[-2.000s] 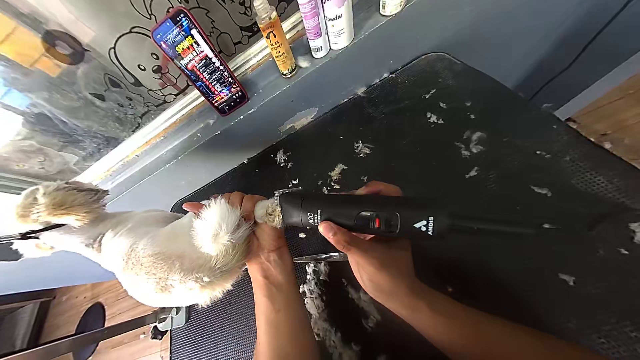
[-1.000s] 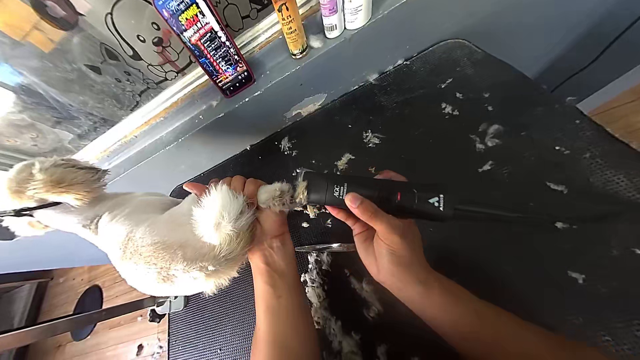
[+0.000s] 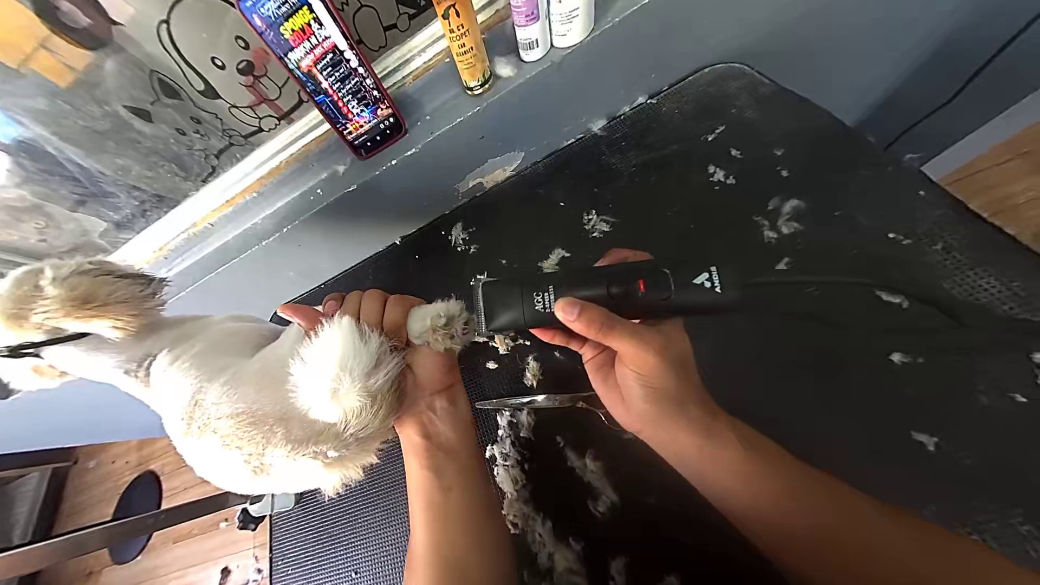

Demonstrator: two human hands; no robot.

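A small cream-coloured dog (image 3: 236, 390) stands on the black grooming table at the left, facing away, with a dark loop at its neck. My left hand (image 3: 406, 349) is closed around one of its legs, and the furry paw (image 3: 441, 325) pokes out past the fingers. In my right hand (image 3: 630, 341) is a black Andis hair clipper (image 3: 601, 291); its blade points at the paw, very near or touching it. A red light glows on the clipper's body. Metal shears (image 3: 540, 401) lie on the table just below the clipper, their handles partly behind my right hand.
Clipped fur (image 3: 528, 504) lies in tufts over the ribbed black table mat (image 3: 780, 162). Along the window ledge stand a phone (image 3: 333, 73), an amber bottle (image 3: 465, 45) and white bottles (image 3: 571, 20). A metal arm (image 3: 122, 532) with a clamp runs at lower left. The clipper's cord trails right.
The clipper, which covered the paw's tip two seconds ago, has drawn slightly back to the right, and more of the paw shows. My left hand still holds the leg.
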